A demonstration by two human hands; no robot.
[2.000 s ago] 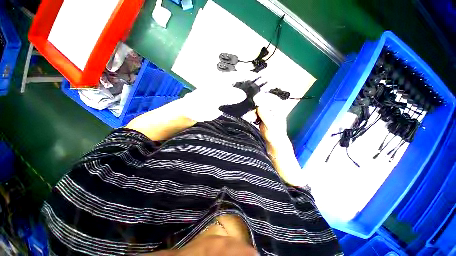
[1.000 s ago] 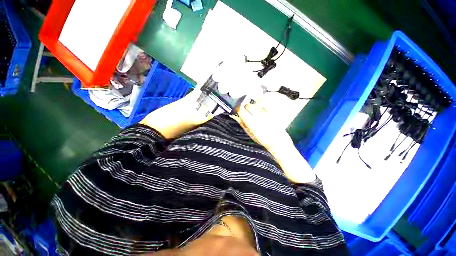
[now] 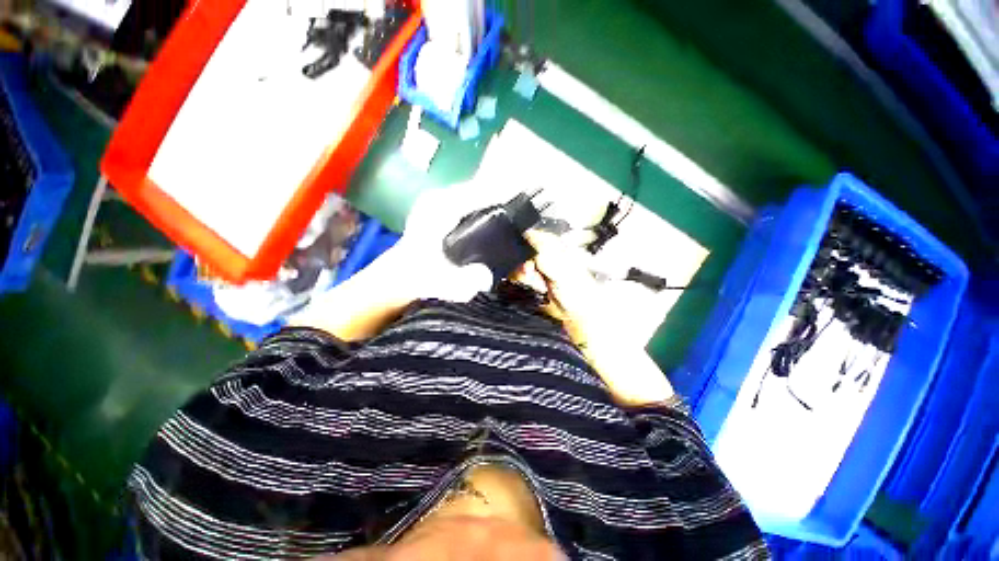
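Note:
Two black power adapters (image 3: 490, 238), side by side with prongs pointing up and right, are held close in front of my body. My left hand (image 3: 440, 227) looks white, washed out by glare, and holds them from the left. My right hand (image 3: 550, 266) is at their right side, its fingers against them. Its exact grip is partly hidden. A coiled black cord (image 3: 604, 227) and another cord bundle (image 3: 646, 279) lie on the white work sheet (image 3: 670, 242) beyond my hands.
A red-orange bin (image 3: 129, 183) at upper left holds a few black adapters. A small blue box (image 3: 447, 106) with white items stands beside it, near pale-blue squares (image 3: 486, 107). A blue bin (image 3: 829, 526) at right holds rows of adapters. Rags (image 3: 259, 300) lie below the red-orange bin.
The view has shifted, showing more of the red-orange bin and the small blue box. The adapters in my hands have turned, so their black faces and prongs now show.

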